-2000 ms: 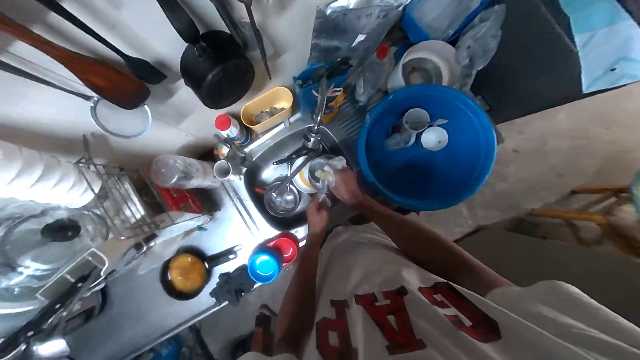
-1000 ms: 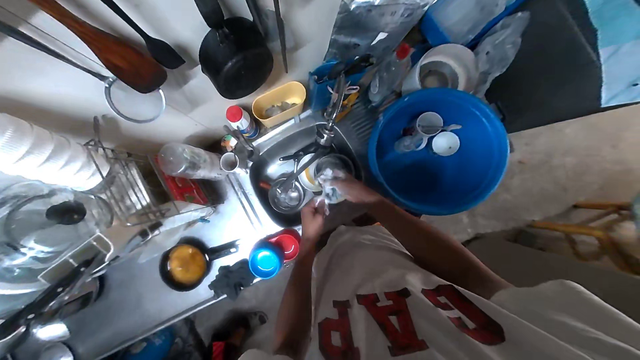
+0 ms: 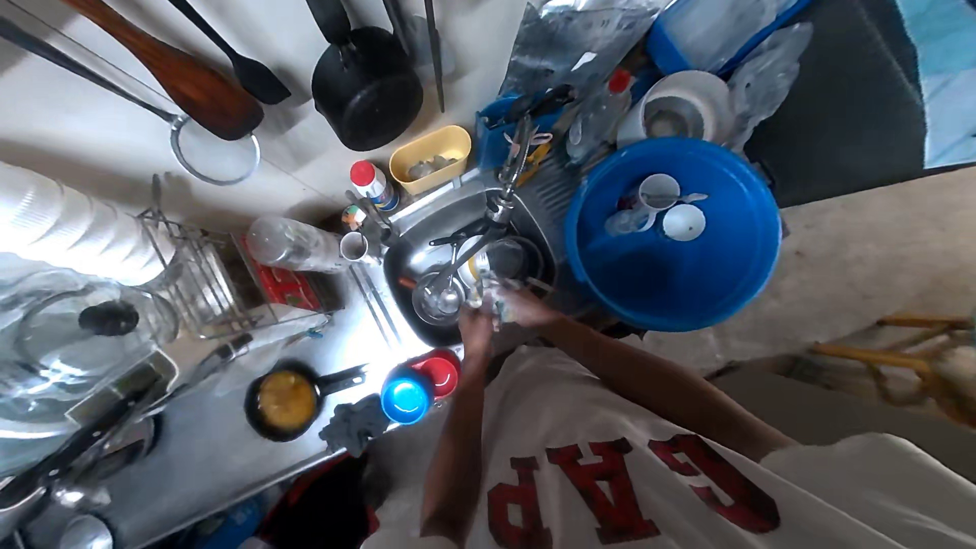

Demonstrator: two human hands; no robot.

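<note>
Both hands meet over the near edge of the stainless steel sink (image 3: 412, 252). My left hand (image 3: 476, 324) grips a small soapy utensil whose kind I cannot make out. My right hand (image 3: 522, 303) is against it with a pale, foamy scrubber, partly hidden by the fingers. Just beyond them in the basin lie a glass bowl (image 3: 428, 303), a ladle, a white dish with a yellow band and a dark pan. The metal faucet (image 3: 501, 206) rises at the back of the sink. To the right, a blue plastic basin (image 3: 671, 267) holds white cups (image 3: 684, 223) and a spoon.
Red (image 3: 441, 374) and blue (image 3: 406, 400) cups stand left of my left forearm, near a dark cloth (image 3: 354, 425) and a frying pan (image 3: 284, 402). A yellow tub (image 3: 431, 158) and red-capped bottle (image 3: 374, 184) line the sink's back. A wire rack (image 3: 202, 282) stands at left.
My hands stay together over the sink's near edge, with small shifts of the fingers. The cups in the blue basin have not plainly moved.
</note>
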